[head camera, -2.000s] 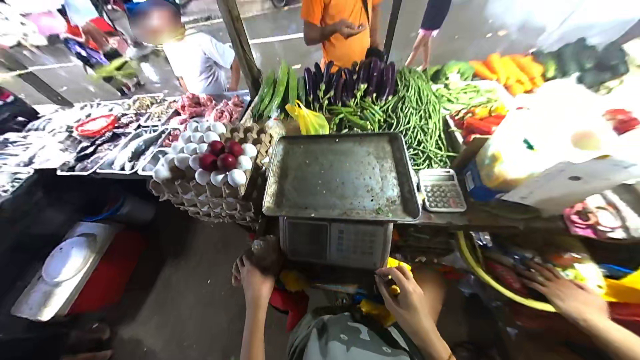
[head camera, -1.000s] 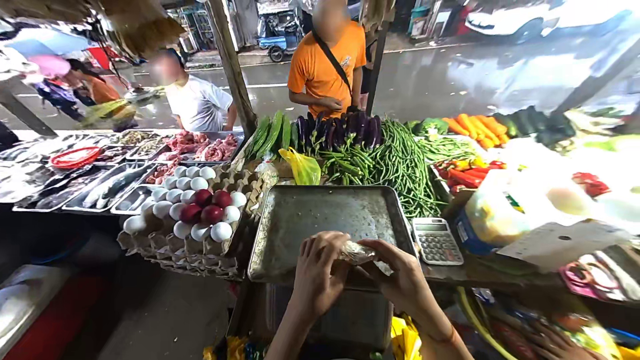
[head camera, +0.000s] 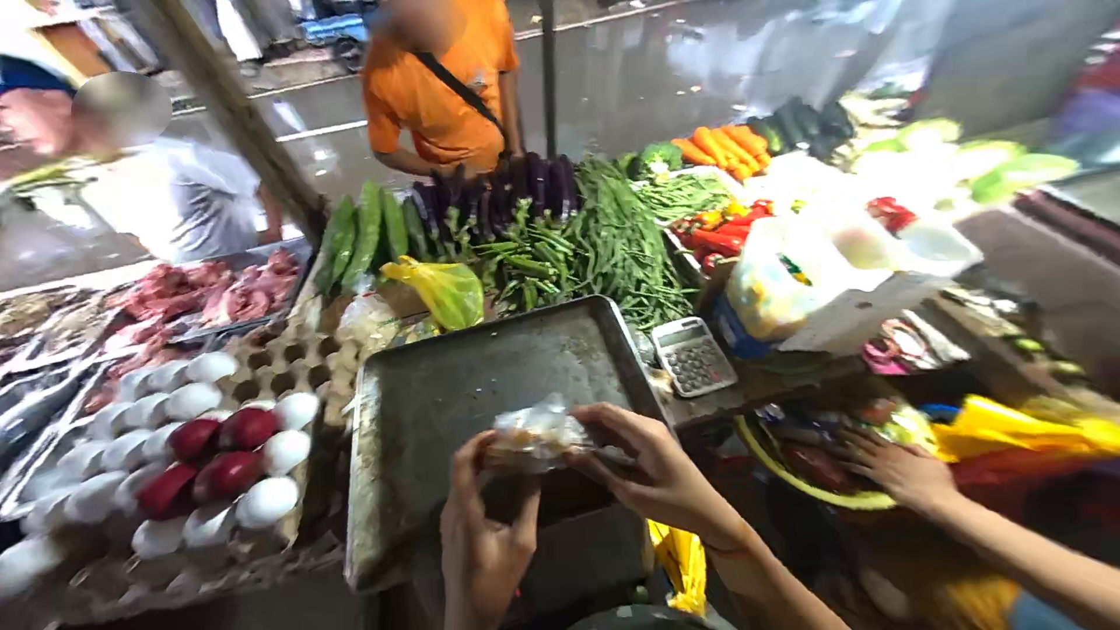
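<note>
Between my two hands is a small clear plastic bag (head camera: 538, 435) with pale contents that I cannot make out. My left hand (head camera: 492, 525) holds its left side between thumb and fingers. The fingers of my right hand (head camera: 634, 459) pinch its right side. Both hands are over the front part of a worn metal tray (head camera: 420, 411), which is the pan of a weighing scale. A yellow plastic bag (head camera: 444, 293) lies beyond the tray's back edge. To the tray's right is a white calculator (head camera: 693, 357).
Egg cartons (head camera: 293, 372) with white and red eggs stand left. Eggplants (head camera: 503, 192), green beans (head camera: 617, 236) and carrots (head camera: 722, 149) lie behind. A co-worker's hand (head camera: 901, 468) rests in a yellow-rimmed basket (head camera: 814, 494) at right. A person in orange (head camera: 451, 96) stands across the stall.
Two seconds ago my hands were apart below the tray, near the scale's front; now they meet over the tray, around the clear bag. The view has shifted closer to the tray.
</note>
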